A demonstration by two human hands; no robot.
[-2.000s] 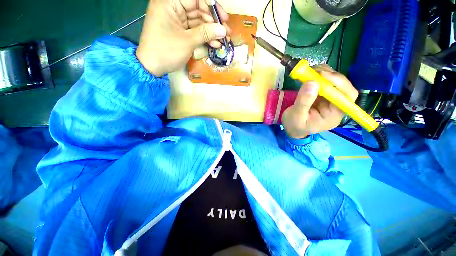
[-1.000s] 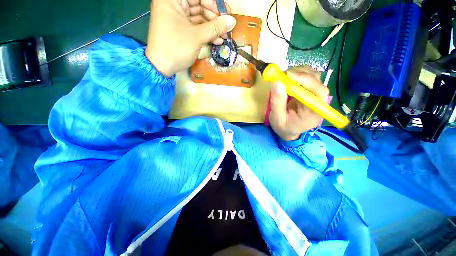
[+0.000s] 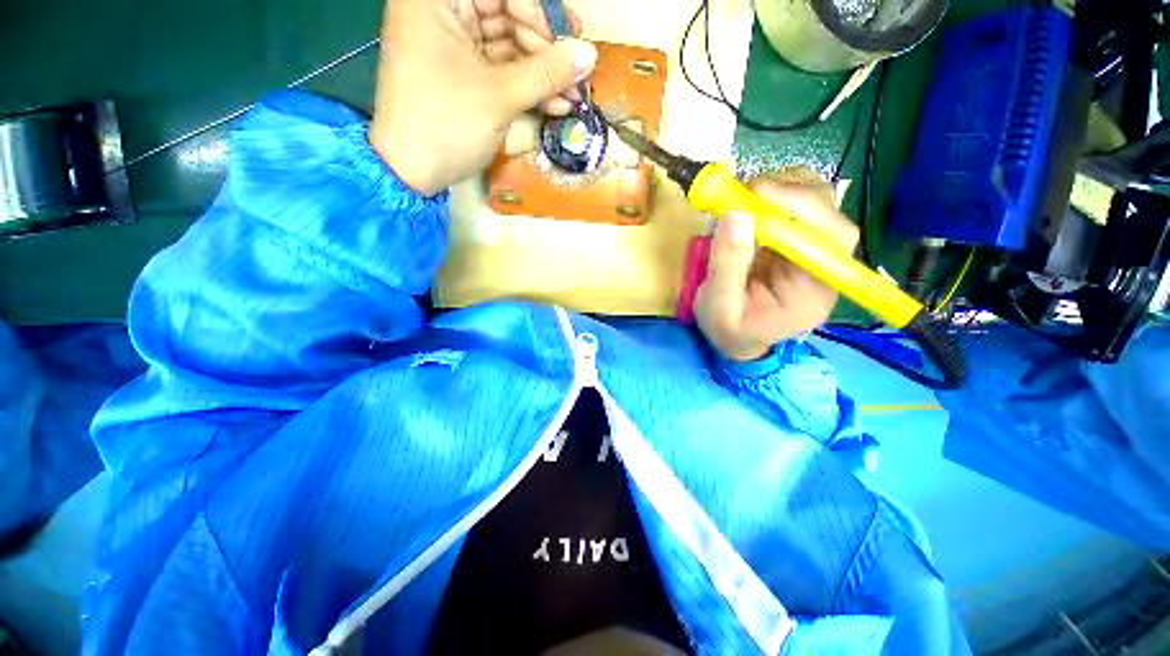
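A small round workpiece (image 3: 574, 141), a dark ring with a pale centre, sits in the orange-brown fixture (image 3: 552, 199). My left hand (image 3: 481, 90) is above the fixture's left side, its thumb and fingers closed on thin grey tweezers (image 3: 557, 18) that point down at the ring's upper edge. My right hand (image 3: 780, 263) holds the yellow soldering iron (image 3: 802, 241). The iron's thin tip is just right of the ring; I cannot tell whether it touches.
The cream board (image 3: 513, 272) lies under the fixture. A pink-red block (image 3: 694, 277) is partly behind my right hand. A round tin (image 3: 840, 32), blue soldering station (image 3: 985, 128) and black equipment (image 3: 1129, 269) stand right. The solder reel (image 3: 58, 164) is far left, its wire running toward my left hand.
My right hand and the iron have moved left since the oldest frame, bringing the tip from the fixture's upper right to beside the ring. Since the middle frame the iron has shifted slightly right.
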